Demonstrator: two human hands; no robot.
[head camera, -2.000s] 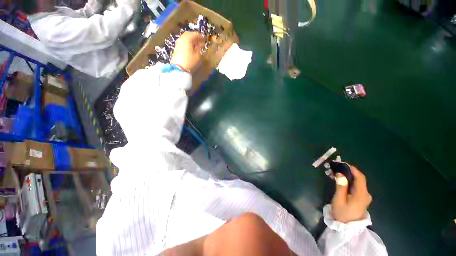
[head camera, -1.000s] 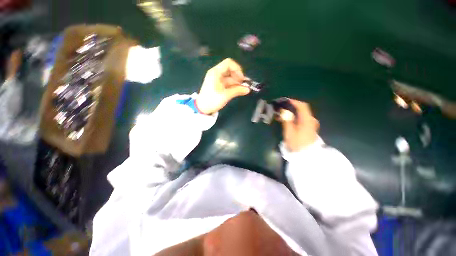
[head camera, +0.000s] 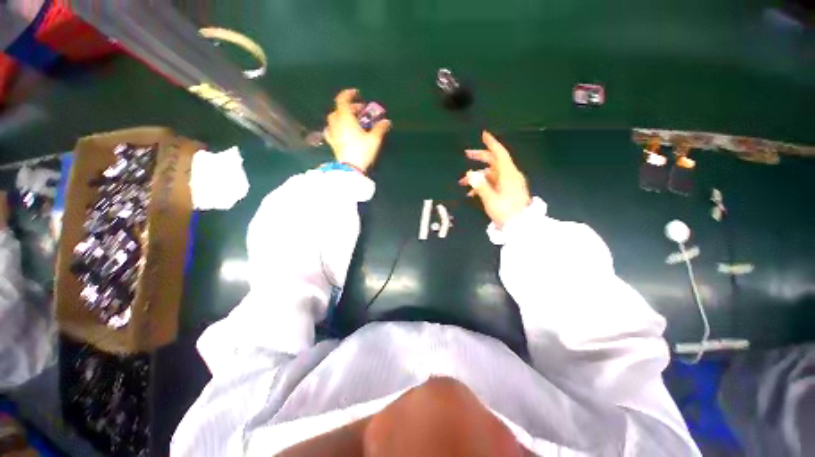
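Observation:
My left hand (head camera: 355, 134) holds a small device unit (head camera: 371, 114) with a pinkish face between thumb and fingers, above the green bench. My right hand (head camera: 500, 183) is empty with its fingers apart; a white cover (head camera: 476, 178) shows on a fingertip. Ahead of it, a small silvery housing part (head camera: 446, 79) and a dark blurred object (head camera: 458, 97) lie together on the green surface. Short white strips (head camera: 426, 220) lie on the bench between my forearms.
An open carton (head camera: 161, 250) heaped with shiny parts is at left, with crumpled white paper (head camera: 218, 178) beside it. A metal post (head camera: 259, 112) stands far left. Another unit (head camera: 588, 95) lies far right. Black flex parts (head camera: 667, 175), a tape strip (head camera: 737, 144) and a taped-down round-ended cable (head camera: 677, 232) are at right.
My left hand has moved from the carton to above the bench and now holds a pinkish unit. My right hand has let go of the dark piece. The view has turned towards the right.

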